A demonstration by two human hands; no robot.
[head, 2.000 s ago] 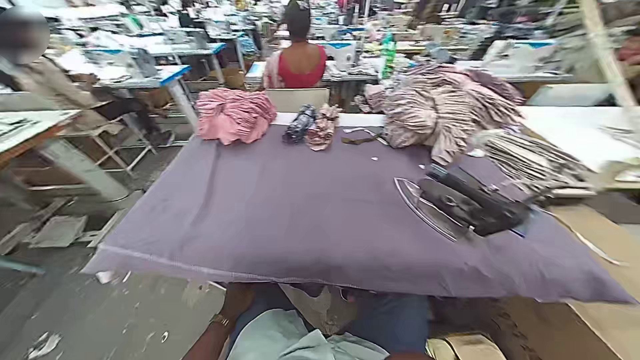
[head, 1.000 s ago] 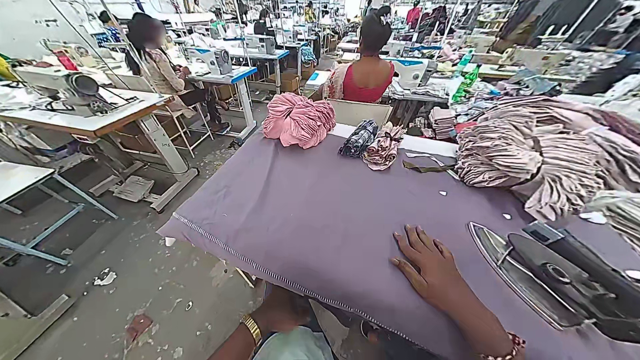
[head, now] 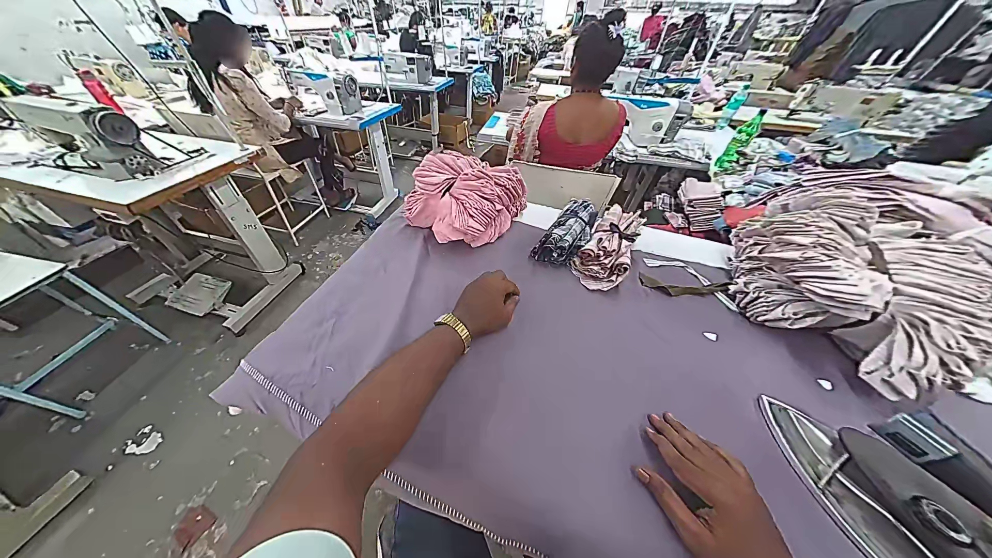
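My left hand (head: 487,302), with a gold watch at the wrist, is curled above the purple cloth (head: 496,403) covering the table; whether its fingers hold anything is hidden. Palm down on that cloth, my right hand (head: 709,484) has its fingers apart and holds nothing. An electric iron (head: 868,473) lies just right of it. Beyond my left hand sits a pink cloth bundle (head: 465,198). Two small tied bundles, one dark checked (head: 566,231) and one pale pink (head: 608,248), lie side by side at the far edge. Large bundles of striped cloth (head: 814,260) fill the far right.
A dark green strip (head: 682,288) and white strings lie near the striped bundles. Past the far edge, a person in a red top (head: 581,128) sits with their back to me. Sewing tables (head: 147,186) and another seated person (head: 256,108) are at the left.
My left hand has come up from below the near edge onto the cloth. My right hand, absent from the table in the oldest frame, rests on it. The view has shifted left and closer.
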